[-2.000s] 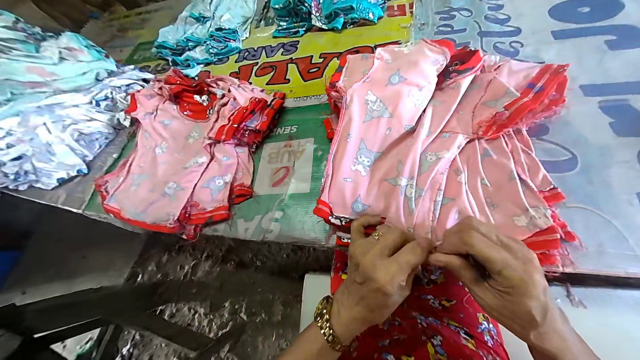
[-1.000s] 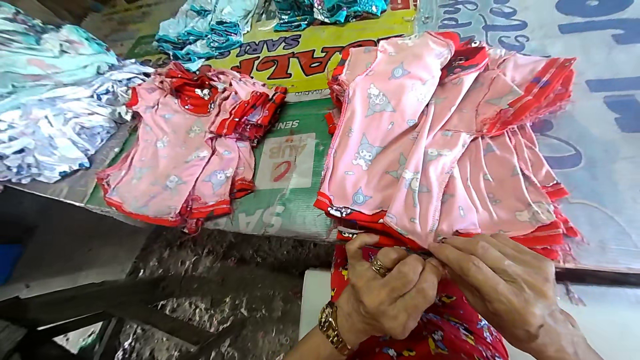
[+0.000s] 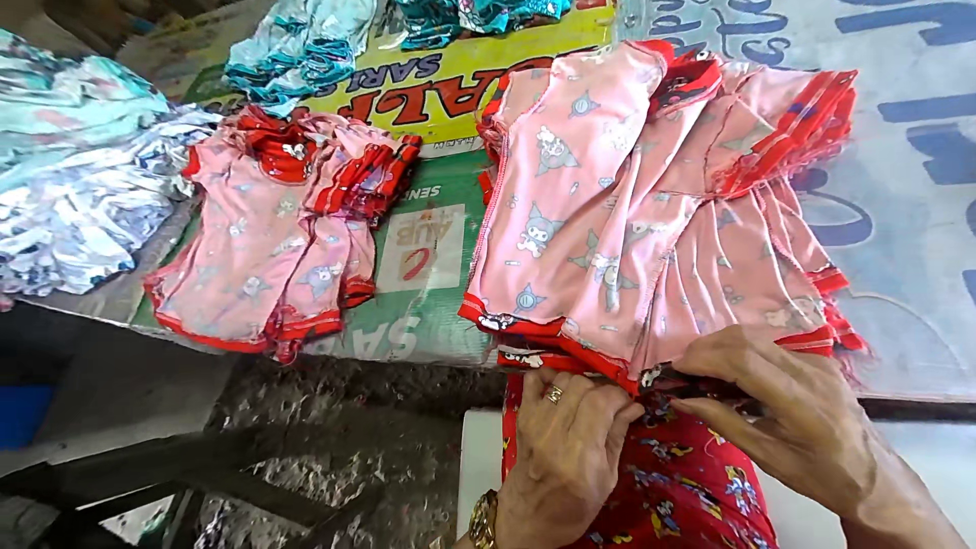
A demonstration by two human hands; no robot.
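Observation:
A stack of pink printed shirts with red trim (image 3: 579, 221) lies at the table's front edge, its hems hanging slightly over. My left hand (image 3: 568, 450), with a ring and a gold-coloured watch, has its fingers curled on the red hem at the stack's lower edge. My right hand (image 3: 778, 419) is at the same hem, further right, thumb below and fingers above, with cloth between them. The fingertips of the left hand are partly hidden under the cloth. A smaller stack of like pink shirts (image 3: 244, 244) rests to the left, touched by neither hand.
Pale green and white garments (image 3: 84, 175) are heaped at the far left. Teal-trimmed garments (image 3: 301, 49) lie at the back. Printed sheeting (image 3: 427, 328) covers the table. Red patterned cloth (image 3: 686, 488) is below my hands, over a white surface (image 3: 476, 465).
My right hand's thumb and fingers have spread apart at the hem since a second ago. My left hand stays at the hem. The smaller pink stack has not moved.

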